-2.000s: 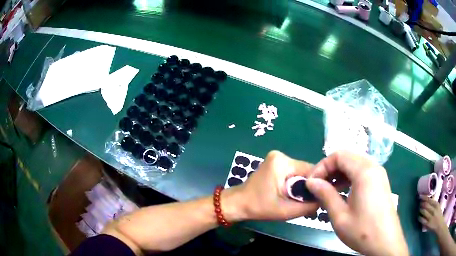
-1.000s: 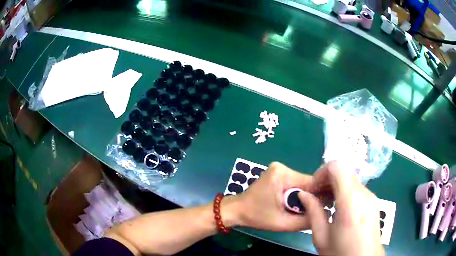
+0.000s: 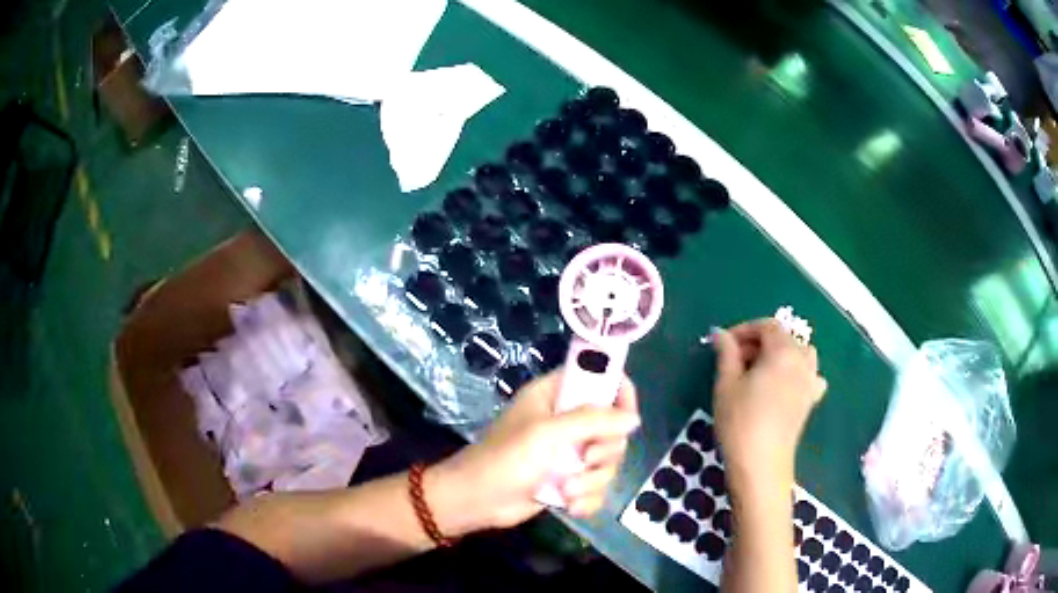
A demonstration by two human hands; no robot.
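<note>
My left hand (image 3: pixel 569 446), with a red bead bracelet at the wrist, grips a pink handheld fan (image 3: pixel 611 299) by its handle. The spoked head points up, and a black oval patch shows just below it. My right hand (image 3: pixel 762 376) is at the small pink parts (image 3: pixel 794 324), with thumb and forefinger close together by a small pale piece; whether they pinch it is unclear. A white sheet of black stickers (image 3: pixel 826 544) lies under my right forearm, partly hidden. Black discs (image 3: pixel 557 191) lie in rows on clear plastic behind the fan.
White sleeves (image 3: pixel 308 49) lie at the bench's far left, a smaller pile (image 3: pixel 432 122) beside them. A clear bag with pink contents (image 3: pixel 942 446) is at right. A carton (image 3: pixel 145 434) holding bagged fans (image 3: pixel 279 394) stands below left. Pink fans (image 3: pixel 1021 576) show at lower right.
The view has shifted and turned. My hands have parted: my left hand now holds the fan upright over the disc rows, and my right hand has moved to the small pink parts.
</note>
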